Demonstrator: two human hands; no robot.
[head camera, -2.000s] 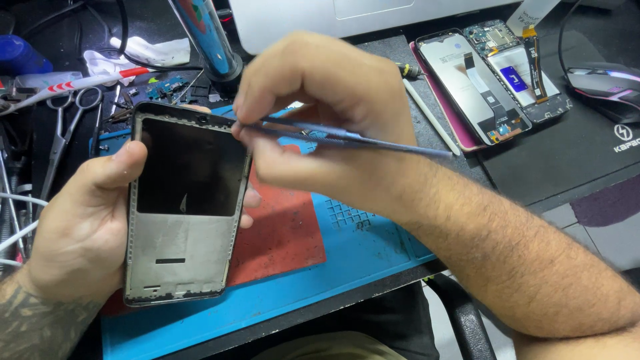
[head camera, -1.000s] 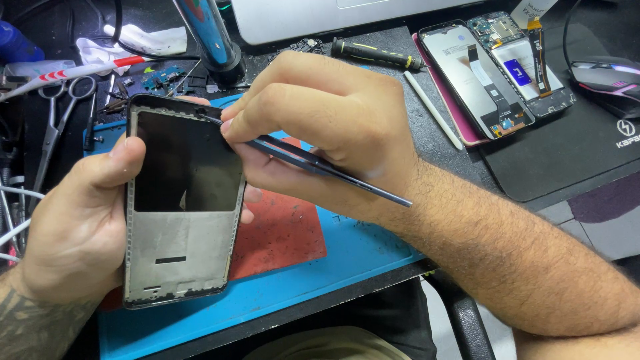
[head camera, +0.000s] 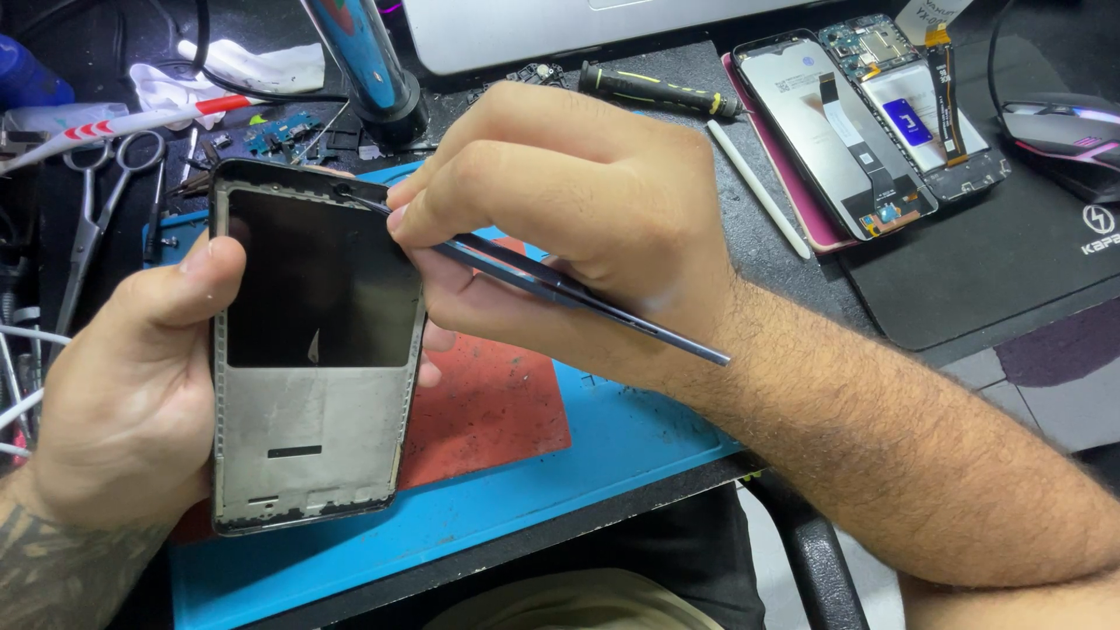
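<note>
My left hand (head camera: 131, 376) holds an emptied smartphone frame (head camera: 315, 420) by its sides, thumb on the left edge and fingertips showing past the right edge. The frame has a dark upper area and a bare metal lower area. My right hand (head camera: 569, 219) grips dark metal tweezers (head camera: 560, 284), whose tip is at the frame's top edge, near a round camera opening (head camera: 341, 188). The handle end points down and right over my wrist. Whether the tip pinches anything is too small to tell. Below the frame lie a red pad (head camera: 494, 402) and a blue silicone mat (head camera: 455, 525).
Behind are a screwdriver (head camera: 661, 90), a white stick (head camera: 759, 191), a laptop (head camera: 542, 26) and a blue post (head camera: 363, 61). Scissors (head camera: 96, 219) and small circuit boards (head camera: 284, 131) lie left. A detached phone screen (head camera: 822, 131), an opened phone (head camera: 919, 114) and a mouse (head camera: 1063, 140) are right.
The tweezers' tip and my right hand have shifted along the frame's top edge, from near its right corner toward the middle. My left hand keeps its hold on the frame.
</note>
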